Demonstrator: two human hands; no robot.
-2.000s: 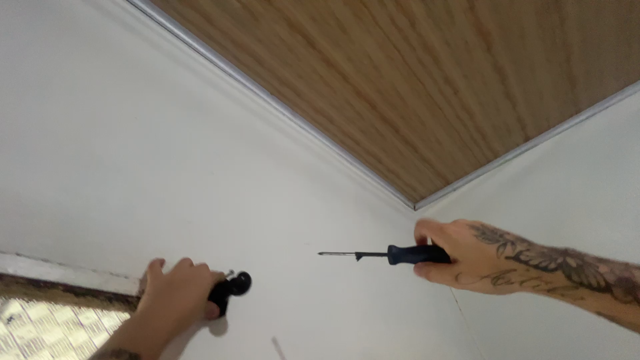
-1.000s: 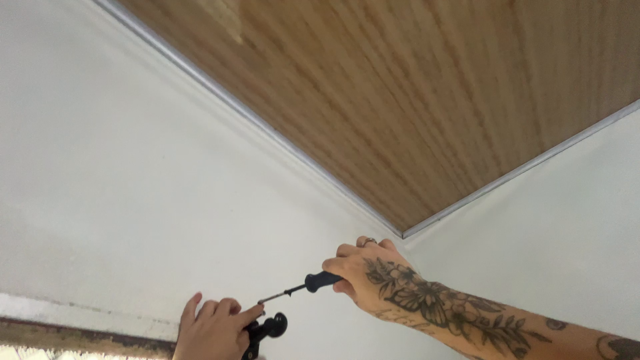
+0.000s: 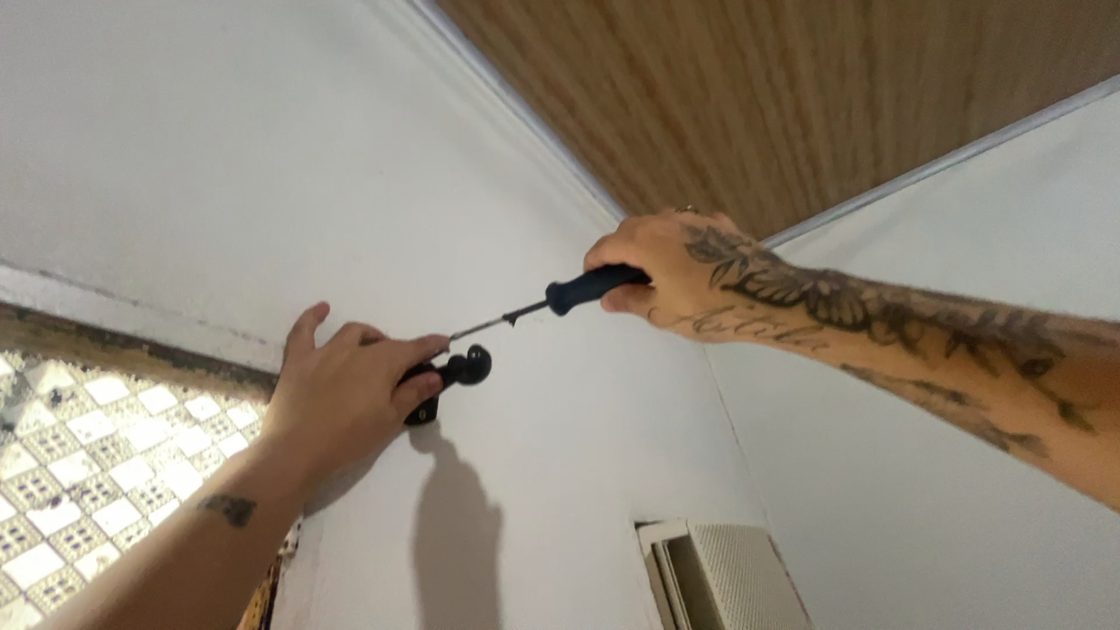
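Note:
Against the white wall, my left hand holds a black curtain rod bracket or similar wall fitting between thumb and fingers. Its rounded end sticks out to the right, and its base shows below my thumb. My right hand grips the dark blue handle of a screwdriver. The shaft slants down to the left, its tip beside my left index fingertip, just above the fitting. Whether the tip sits in a screw cannot be told, since my fingers cover that part.
A wood-grain ceiling panel with pale edge trim meets the walls above. At lower left is a worn window or door frame with patterned, bright panes or covering. A beige vented box is set on the wall at lower right.
The screwdriver has come from away to the right of the fitting to my left fingertips beside it. My left hand stays at the fitting. The view has shifted, bringing the vented box into sight.

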